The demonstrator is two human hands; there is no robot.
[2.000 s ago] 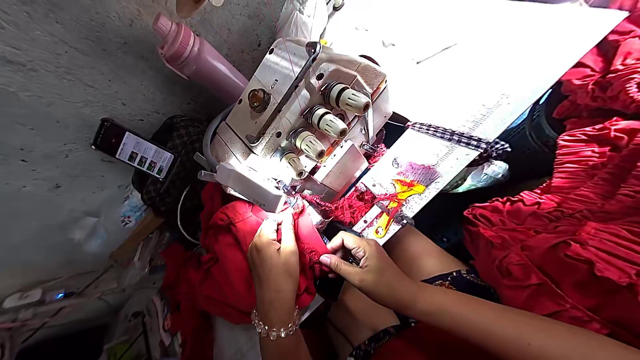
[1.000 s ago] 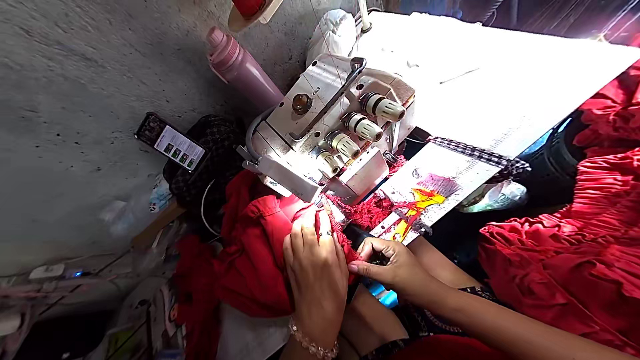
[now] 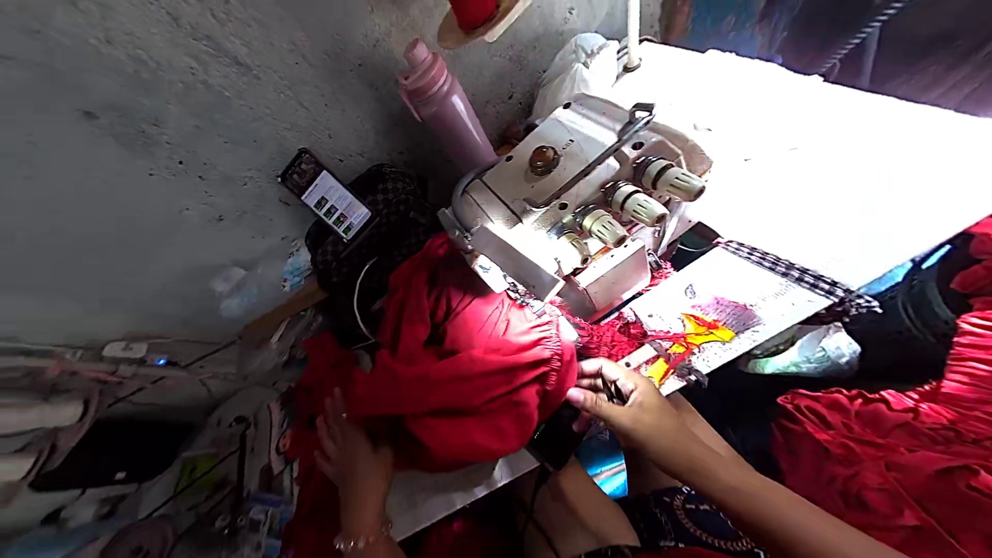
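Red fabric with a gathered edge lies bunched at the needle end of a white overlock sewing machine, which has several tension dials. My left hand, a beaded bracelet at its wrist, rests on the fabric's left part, its fingertips partly against the folds. My right hand is by the gathered edge, thumb and fingers closed around a small dark tool, perhaps thread snippers; whether it also pinches the fabric is unclear. Red thread waste lies beside the machine's foot.
A smartphone leans on a dark checked bag, near a pink bottle. Yellow-orange scraps and a checked cloth strip lie on the white table. More gathered red fabric is at the right. A grey wall stands behind.
My left hand has left the fabric near the needle and moved down and left to its outer folds. The fabric spreads wider below the machine. My right hand stays near the gathered edge.
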